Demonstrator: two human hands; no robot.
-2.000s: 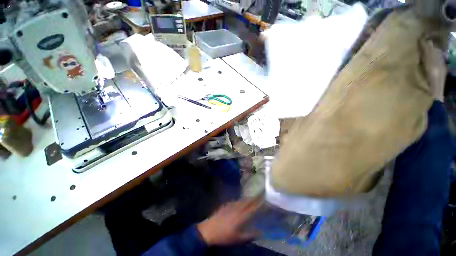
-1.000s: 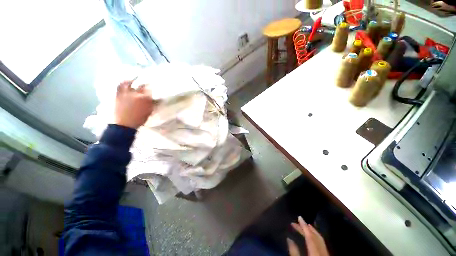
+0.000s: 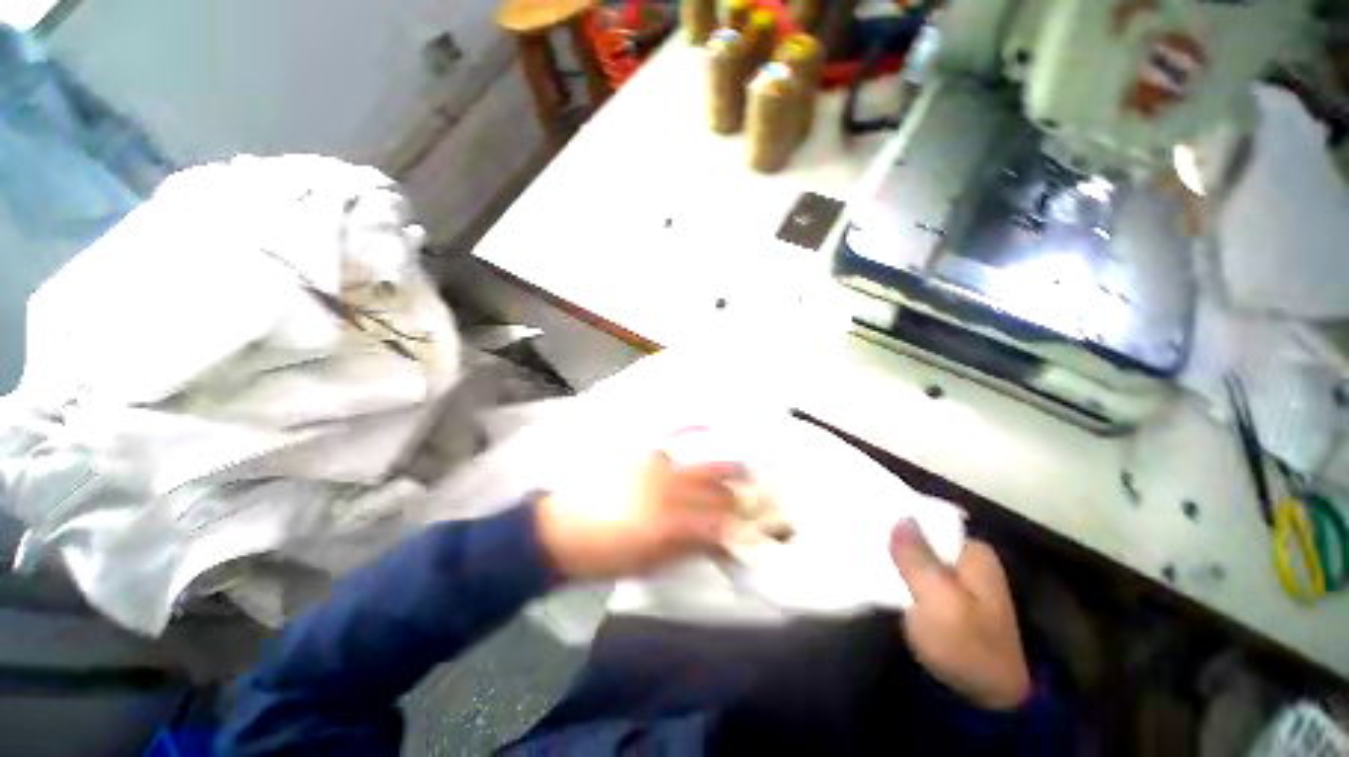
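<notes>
A white garment (image 3: 829,503) lies over my lap and against the table's front edge, with a part trailing left toward a white heap. My left hand (image 3: 636,518) is blurred and lies on the garment with its fingers bent; I cannot tell whether it grips the cloth. My right hand (image 3: 962,614) holds the garment's right end, thumb on top. The buttonhole machine (image 3: 1169,74) stands at the upper right, with its shiny work plates (image 3: 1036,252) below the head.
A heap of white garments (image 3: 222,370) is at the left. Thread cones (image 3: 772,116) stand at the back of the white table (image 3: 621,192). Scissors (image 3: 1297,547) with yellow and green loops and a slim black tool (image 3: 1247,444) lie at the right. A wooden stool (image 3: 545,18) is behind.
My left hand has moved from the white heap to my lap, and a white garment now lies there. My right hand, empty before, holds its end. The view has turned right toward the machine.
</notes>
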